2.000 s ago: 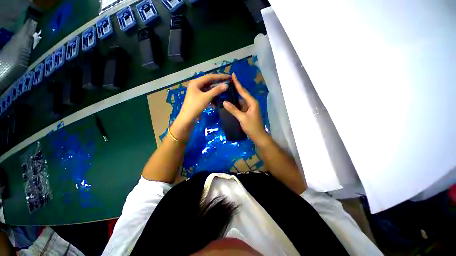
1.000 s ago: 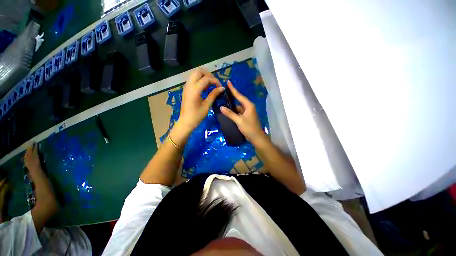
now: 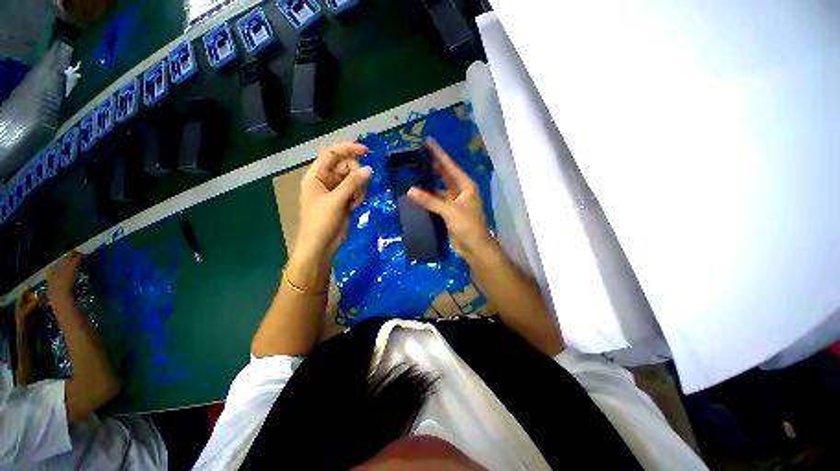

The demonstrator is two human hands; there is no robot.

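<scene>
A black device housing (image 3: pixel 419 225) stands out over a pile of shiny blue film scraps (image 3: pixel 368 285). Its dark glossy window end points away from me. My right hand (image 3: pixel 456 202) holds the housing, with the thumb on its face and the fingers along its right side. My left hand (image 3: pixel 332 189) is off the housing, to its left, with fingers curled and the thumb near the fingertips. Blue film lies right behind these fingertips, so I cannot tell whether they pinch a piece.
Black housings (image 3: pixel 307 87) and light-blue frame parts (image 3: pixel 256 32) stand in rows on the dark green line. White sheets (image 3: pixel 682 166) fill the right side. A dark thin stick (image 3: pixel 191 237) lies on the green mat. Another person's hands and arms (image 3: pixel 83 340) are at far left.
My left hand has moved left, away from the housing's window end. My right hand still holds the housing. The rows on the line have shifted slightly left. The other person's arms have come in at left.
</scene>
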